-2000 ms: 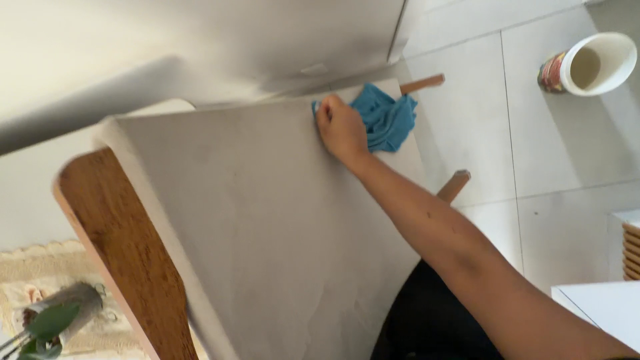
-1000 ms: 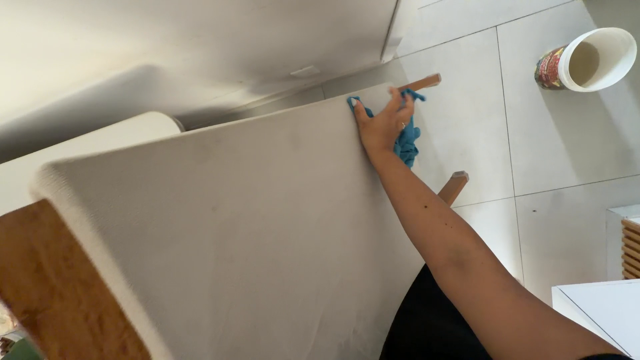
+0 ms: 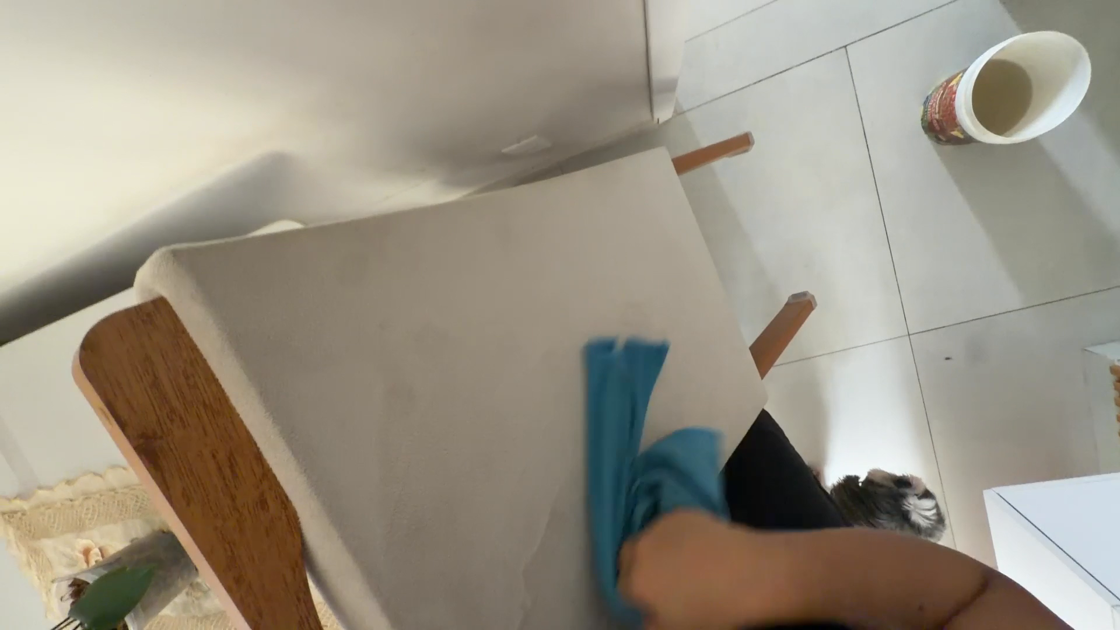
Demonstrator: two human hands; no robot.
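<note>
A blue cloth is bunched in my right hand, which is closed around it near the bottom of the view, with some motion blur. The cloth lies across the beige upholstered back or seat of a chair, its loose folds spread up over the fabric. Faint darker patches and wavy marks show on that fabric. At the left the chair has a brown wooden top piece; two wooden legs stick out on the right. My left hand is out of view.
On the tiled floor at upper right stands a white tub with murky liquid in it. A small furry animal is beside my dark-clothed leg. A white box-like piece is at lower right, a plant leaf at lower left.
My right hand has moved with the blue cloth from the chair's far edge near the legs down toward the bottom of the view. The furry animal has come into view.
</note>
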